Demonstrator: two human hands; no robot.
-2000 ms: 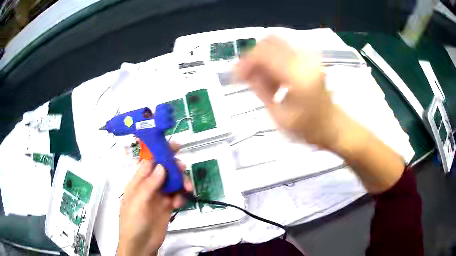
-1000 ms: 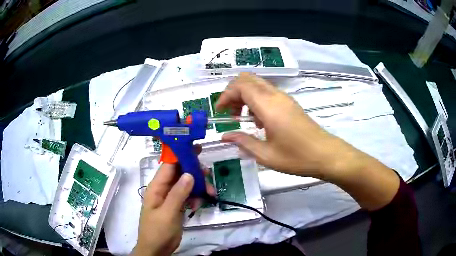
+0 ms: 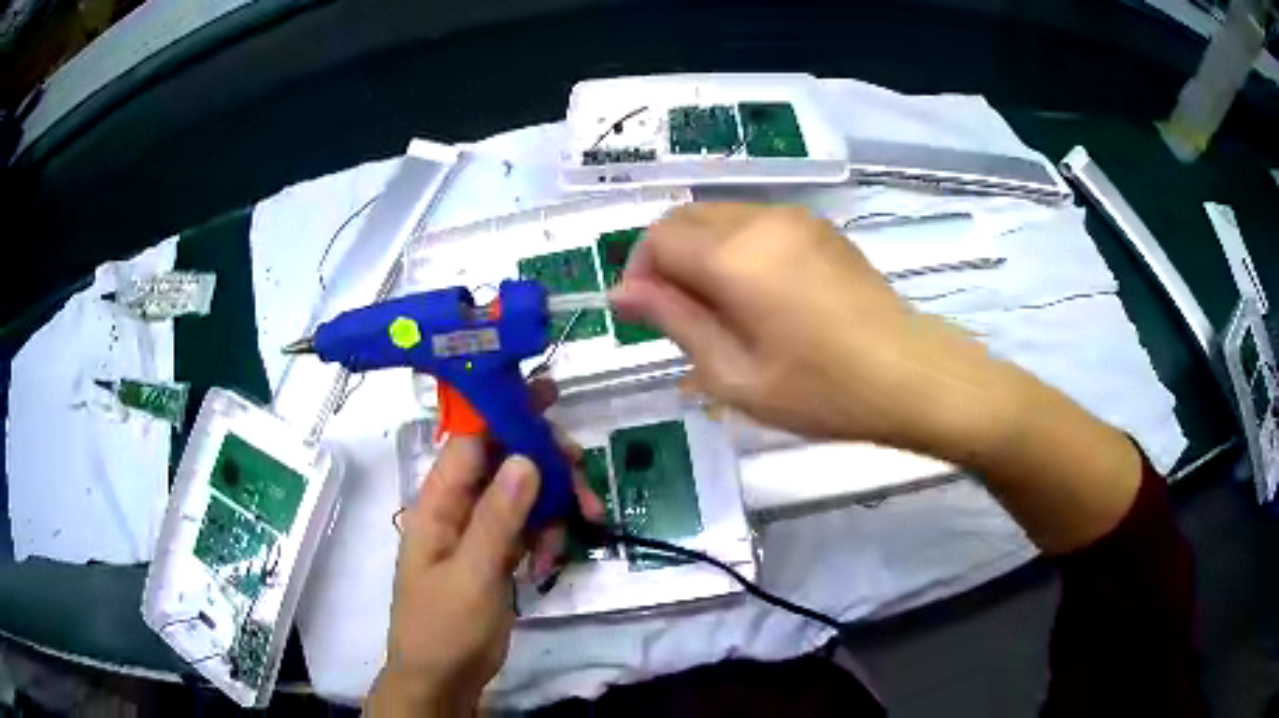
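Note:
My left hand (image 3: 470,540) grips the handle of a blue hot glue gun (image 3: 421,334), which has an orange-red trigger and a yellow-green round sticker. Its metal nozzle points left. A translucent glue stick (image 3: 578,300) comes out of the gun's rear. My right hand (image 3: 758,316) pinches the stick's outer end between thumb and fingers. Below and behind the hands are white housings with green circuit boards: a middle one (image 3: 491,229) and a near one (image 3: 673,586). The hands and gun hide parts of both.
Another housing (image 3: 638,98) lies at the back, one more (image 3: 190,561) tilted at the left. Two adhesive tubes (image 3: 171,295) lie on white cloth at far left. White strips (image 3: 1143,246) and a frame part lie at the right. The gun's black cord (image 3: 715,564) runs right.
The gun has come up from lower and turned level. My right hand has moved down and left onto the glue stick, and its fingers have closed on it. Less of the stick shows than one second ago.

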